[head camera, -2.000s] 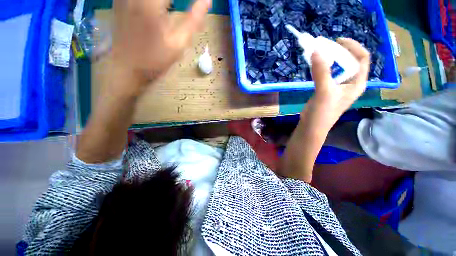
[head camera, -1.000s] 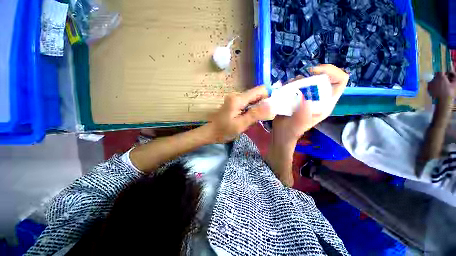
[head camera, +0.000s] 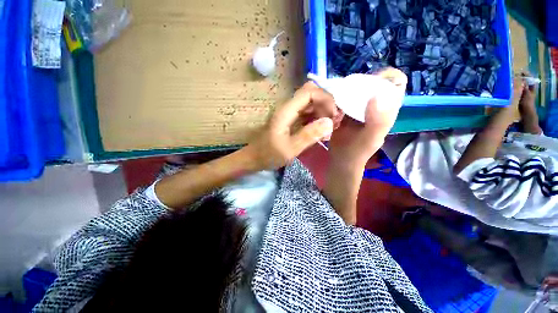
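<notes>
My right hand (head camera: 373, 119) is closed around a white glue bottle (head camera: 358, 93), over the front edge of the bench. The bottle's nozzle end points left, towards my left hand. My left hand (head camera: 293, 125) is beside it with fingers curled; the fingers hide whether they hold a small part. A thin pale tip shows below the left fingertips. A round white dropper bottle (head camera: 264, 60) with a thin nozzle lies on the tan work board (head camera: 165, 79). A blue-rimmed tote (head camera: 428, 103) heaped with small dark plastic parts (head camera: 404, 46) stands to the right.
Blue trays (head camera: 30, 122) stand at the left edge, with a white printed label (head camera: 48, 33). A crinkled clear bag (head camera: 107, 24) lies on the board's upper left. Dark specks dot the board. Another person's hands and striped sleeve (head camera: 520, 174) are at the right.
My left hand came down from over the board to beside the bottle. My right hand moved left and down, away from over the tote. The view shifted slightly, and the neighbour's arms moved.
</notes>
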